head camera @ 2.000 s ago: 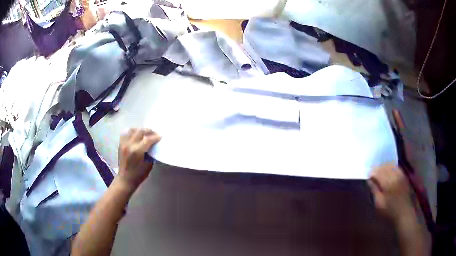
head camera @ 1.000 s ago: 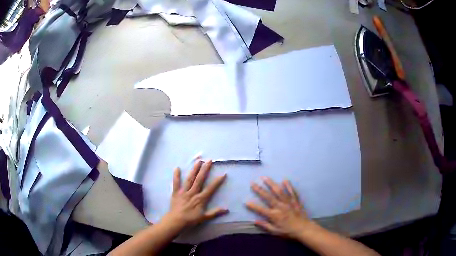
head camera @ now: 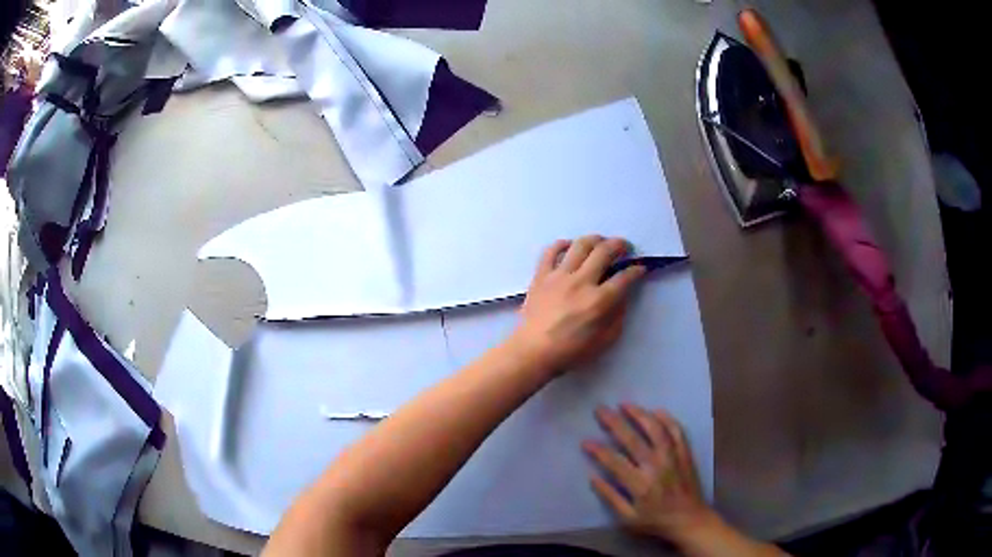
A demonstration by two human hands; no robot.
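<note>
The pale front panel [head camera: 544, 207] lies flat, wrong side up, with its curved armhole cut-out at the left. A long seam [head camera: 359, 317] crosses it, and a dark purple strip shows at the seam's right end. My left hand [head camera: 582, 294] is on this seam with bent fingers; whether it pinches the cloth is hidden. My left forearm covers part of the short pocket line [head camera: 354, 415]. My right hand [head camera: 649, 468] lies flat on the lower right of the panel, fingers spread, holding nothing.
The steam iron [head camera: 751, 131] rests right of the panel, handle towards the right, with its maroon hose [head camera: 870, 272] running to the right edge. Other pale-and-purple garment pieces [head camera: 93, 403] lie heaped at left, and another piece [head camera: 381, 82] touches the panel's far edge.
The panel was first held up by both hands, then lay flat under both palms. My left hand has since moved up and right onto the seam; my right hand remains flat. The view has shifted.
</note>
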